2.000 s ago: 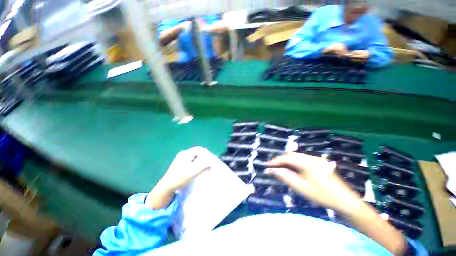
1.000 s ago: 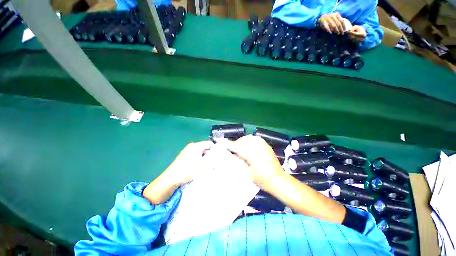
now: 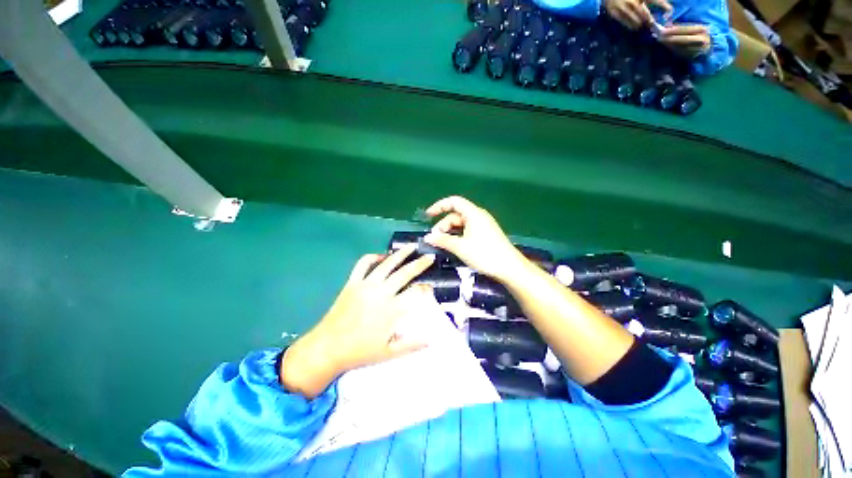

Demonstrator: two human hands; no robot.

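Note:
Black flashlights (image 3: pixel 507 340) lie in close rows on the green bench in front of me. My left hand (image 3: pixel 376 303) rests its fingertips on the far left flashlight (image 3: pixel 404 241), with a white label sheet (image 3: pixel 406 378) under its palm. My right hand (image 3: pixel 467 238) is at the same flashlight, thumb and a finger at a small dark piece (image 3: pixel 426 246) on or near its surface. Whether the piece is pinched or stuck down cannot be told. Some flashlights are hidden by my right forearm and the sheet.
A raised darker green strip (image 3: pixel 355 140) runs across the bench. A pale metal upright (image 3: pixel 140 121) stands at left. Across it, a person's hands (image 3: pixel 659 23) work over more black flashlights (image 3: pixel 570 65). Loose papers (image 3: pixel 830 364) and cardboard (image 3: pixel 796 401) lie at right.
My hands have moved apart from over the sheet to the far left flashlight. The left hand now lies flat over the sheet, fingers forward. The view has shifted slightly downward.

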